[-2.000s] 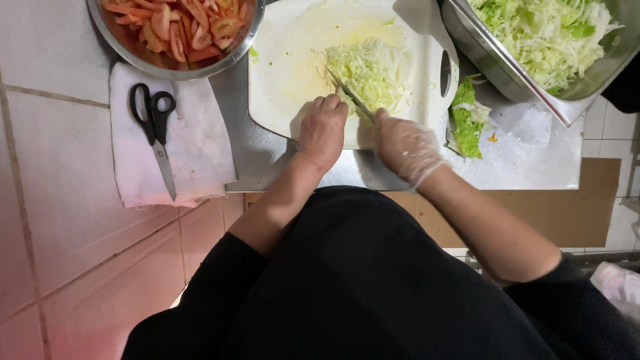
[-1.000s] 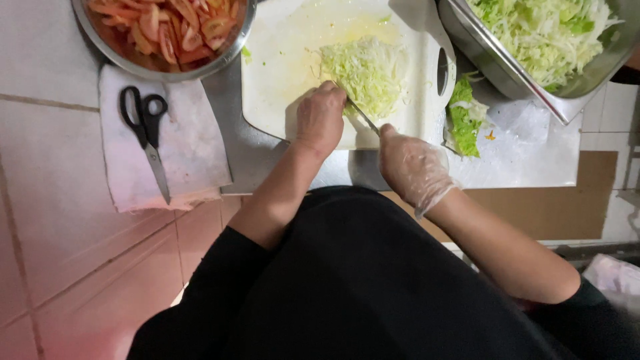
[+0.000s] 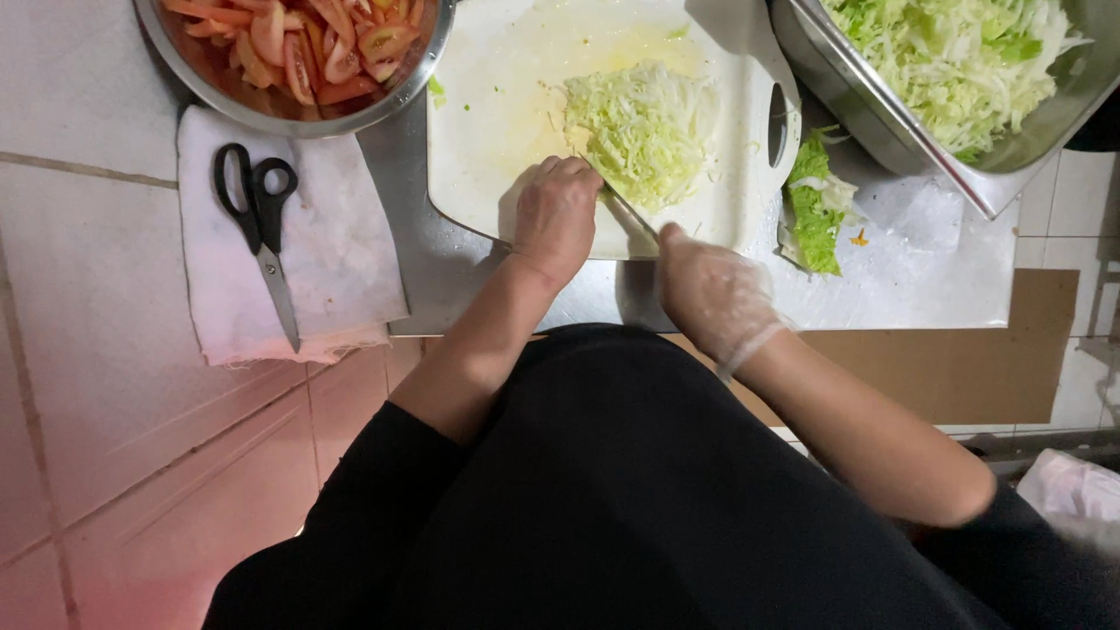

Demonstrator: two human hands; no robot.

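Note:
Shredded lettuce or cabbage (image 3: 647, 131) lies in a pile on a white plastic cutting board (image 3: 499, 96). My right hand (image 3: 717, 293), in a clear disposable glove, grips a knife (image 3: 632, 208) whose blade points up and left along the lower left edge of the pile. Just left of the blade, my left hand (image 3: 557, 214) rests on the board with its fingers curled, close to the blade's tip. Whether anything lies under those fingers is hidden.
A steel bowl (image 3: 337, 127) of sliced tomatoes stands upper left. Below it, black-handled scissors (image 3: 271, 227) lie on a white cloth (image 3: 350, 254). A steel pan (image 3: 919, 144) of shredded leaves is at upper right. A green leaf piece (image 3: 814, 210) lies beside the board on the metal table (image 3: 945, 271).
Over the two seconds, the knife and my right hand have shifted slightly beside the pile. The shredded pile's left edge looks changed. Both hands remain at the board's near edge.

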